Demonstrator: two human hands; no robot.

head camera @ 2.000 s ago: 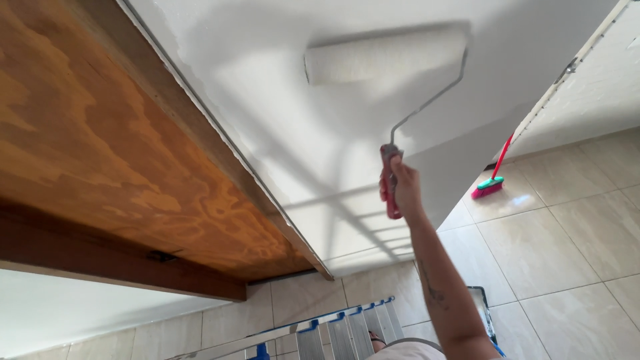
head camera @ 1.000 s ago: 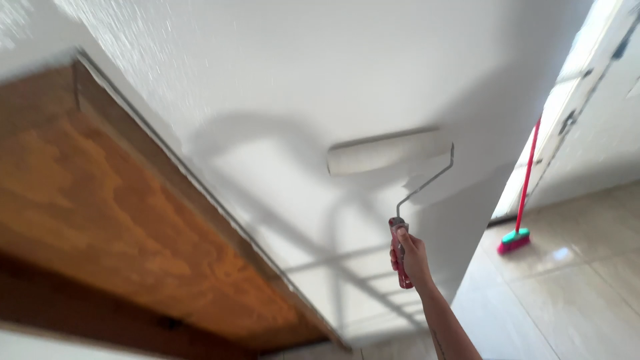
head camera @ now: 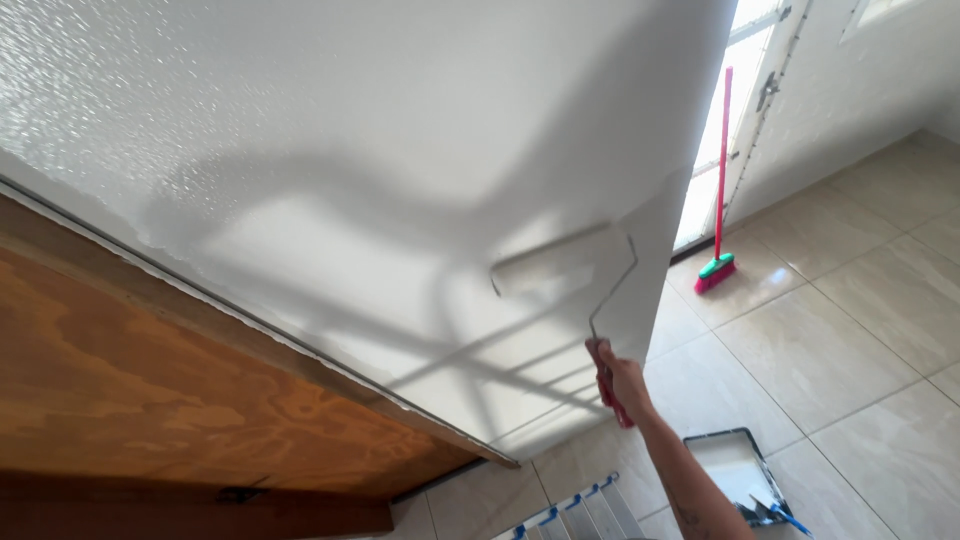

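My right hand (head camera: 624, 381) is closed around the red handle of a paint roller, whose thin metal frame bends up to a white roller sleeve (head camera: 559, 259). The sleeve lies against the white wall (head camera: 405, 97), at the lower right of the painted face. Wet paint glistens on the wall at the upper left. Shadows of an arm and a ladder fall across the wall around the roller. My left hand is out of the frame.
A wooden door (head camera: 172, 382) with a frame borders the wall at lower left. Below stand a metal stepladder (head camera: 577, 517) and a paint tray (head camera: 731, 465) with a brush (head camera: 780, 514) on the tiled floor (head camera: 847, 337). A red broom (head camera: 721, 187) leans near a bright doorway.
The roller in my right hand has moved down the wall. The view has shifted, and the paint tray now shows more fully.
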